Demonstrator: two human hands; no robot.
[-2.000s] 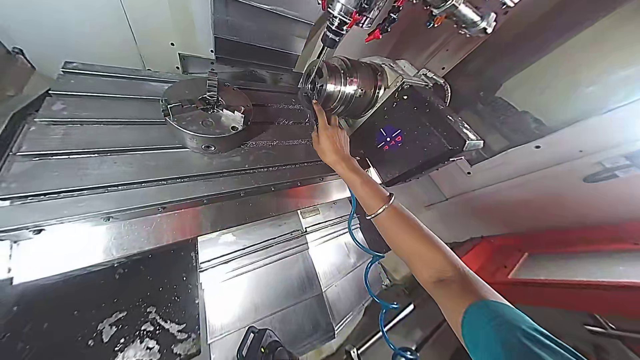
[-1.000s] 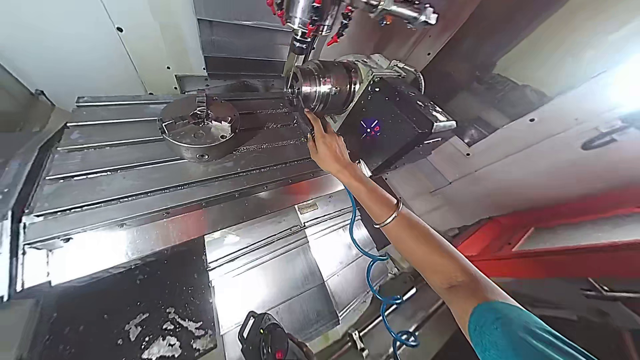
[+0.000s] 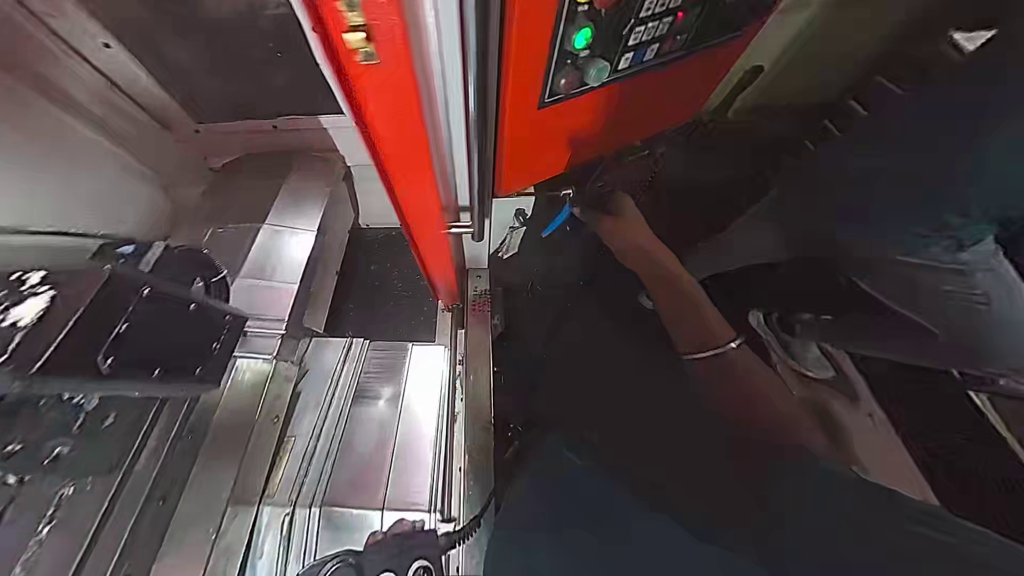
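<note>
My right hand [image 3: 620,220], with a metal bangle on its wrist, reaches under the orange control panel [image 3: 532,120]. Its fingers are in deep shadow beside a dark object and a short blue piece [image 3: 558,220]; whether they grip anything is not clear. At the bottom edge, my left hand [image 3: 396,530] shows only its fingertips, wrapped over a black handheld control pendant [image 3: 400,558] with dials. A black coiled cable [image 3: 472,524] runs from the pendant toward the upper right.
An orange door edge [image 3: 392,152] with a long metal handle bar [image 3: 478,120] stands left of the panel. Steel way covers [image 3: 376,416] and the machine table [image 3: 48,472] lie at the left, below a black rotary unit [image 3: 168,332]. A shoe [image 3: 792,344] shows at the right.
The view has swung far to the right. My right hand has left the round metal workpiece in the machine and is now below the control panel. The pendant stays low in view.
</note>
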